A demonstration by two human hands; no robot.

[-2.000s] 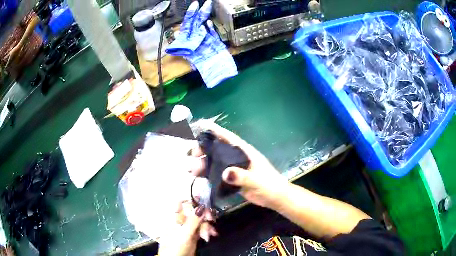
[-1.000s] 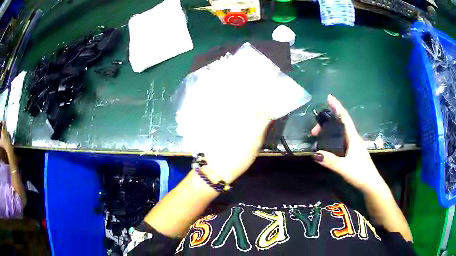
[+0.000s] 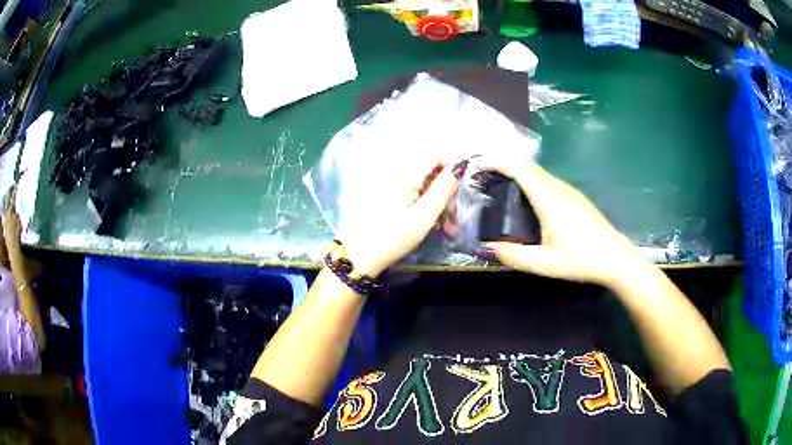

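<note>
The black power adapter [image 3: 511, 209] is in my right hand [image 3: 564, 228], between thumb and fingers, just above the bench's front edge. My left hand [image 3: 401, 224] has its fingers closed on the crinkled film of a clear plastic bag [image 3: 469, 209] at the adapter's left end. The film seems to lie partly around the adapter; how far is hard to tell. The stack of clear plastic bags [image 3: 382, 143] lies under and behind my left hand, with a dark pad [image 3: 512, 91] beneath it.
Loose black adapters [image 3: 130, 130] are heaped on the bench at left. A white sheet [image 3: 297, 56], a small white lump [image 3: 518, 57] and a printed box [image 3: 434, 19] lie at the back. A blue tub [image 3: 135, 348] is below left, a blue basket [image 3: 760, 209] at right. A person's arm [image 3: 22, 269] shows far left.
My right hand has brought the adapter left to my left hand. My left hand has lifted off the stack and now holds clear film at the adapter. The view has shifted slightly.
</note>
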